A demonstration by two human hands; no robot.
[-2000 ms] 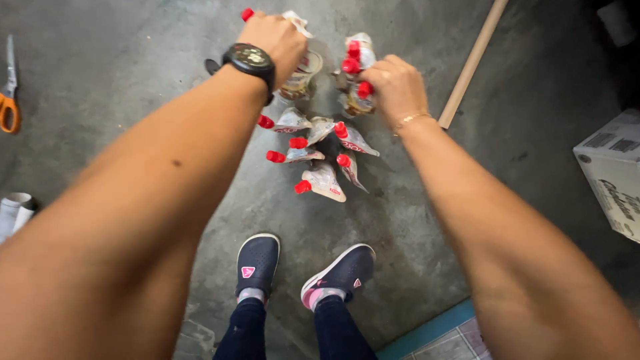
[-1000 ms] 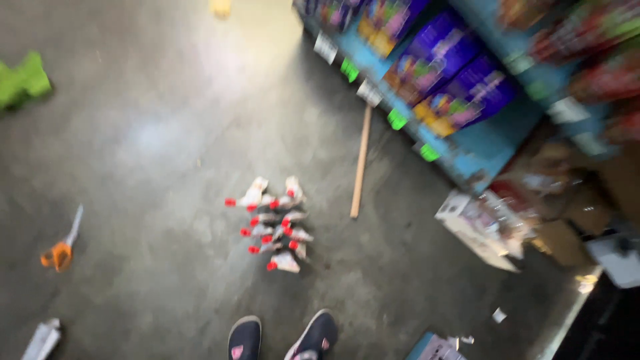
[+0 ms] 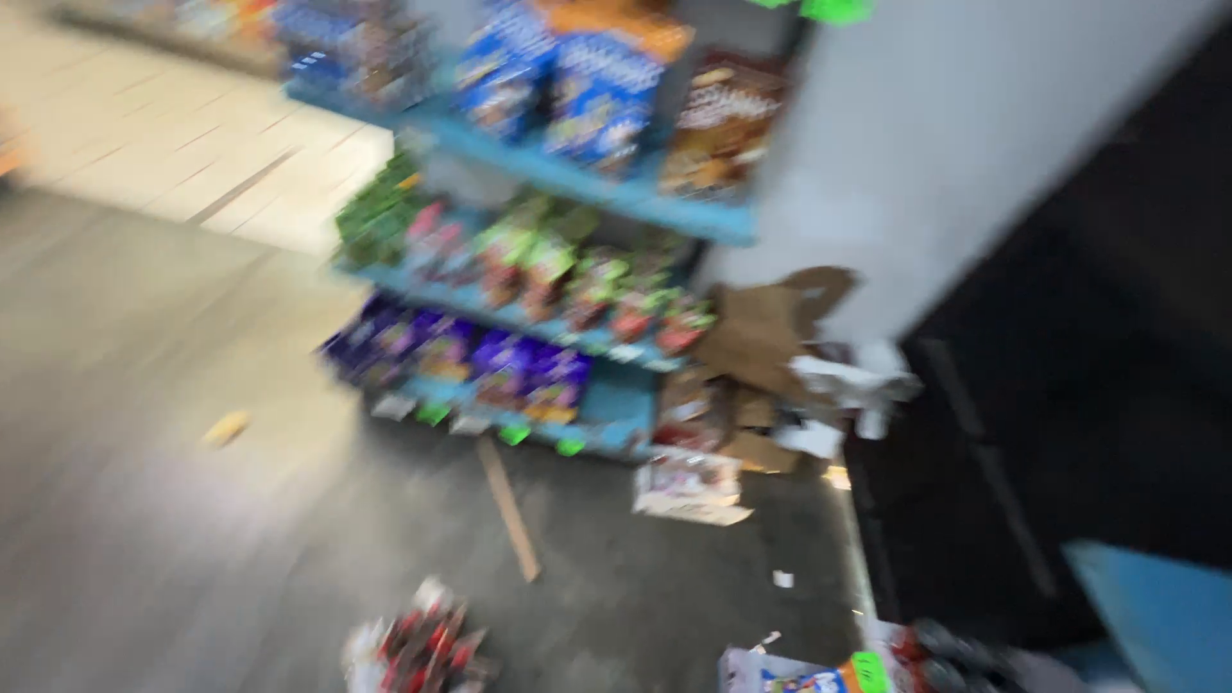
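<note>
Neither my left hand nor my right hand shows in the head view now. A blurred cluster of pouches with red caps (image 3: pixel 423 650) stands on the grey floor at the lower edge, cut off by the frame. Behind it a wooden stick (image 3: pixel 509 510) lies on the floor, its far end by the foot of a blue shelf unit (image 3: pixel 616 409). Purple snack bags (image 3: pixel 500 364) fill part of the lowest shelf. Green and red packets (image 3: pixel 549 274) line the middle shelf, and blue bags (image 3: pixel 602 96) with a brown bag (image 3: pixel 724 125) sit on the top one.
Torn cardboard (image 3: pixel 760 332) and a white open box (image 3: pixel 688 484) are heaped right of the shelves, beside a dark panel (image 3: pixel 1020 385). A box with colourful packets (image 3: pixel 799 679) is at the lower right. A small yellow object (image 3: pixel 227 427) lies on the floor at left.
Two seconds ago both my hands were at the red-capped pouches; one second ago they were out of view, as now. The view has swung up and right toward the shelves.
</note>
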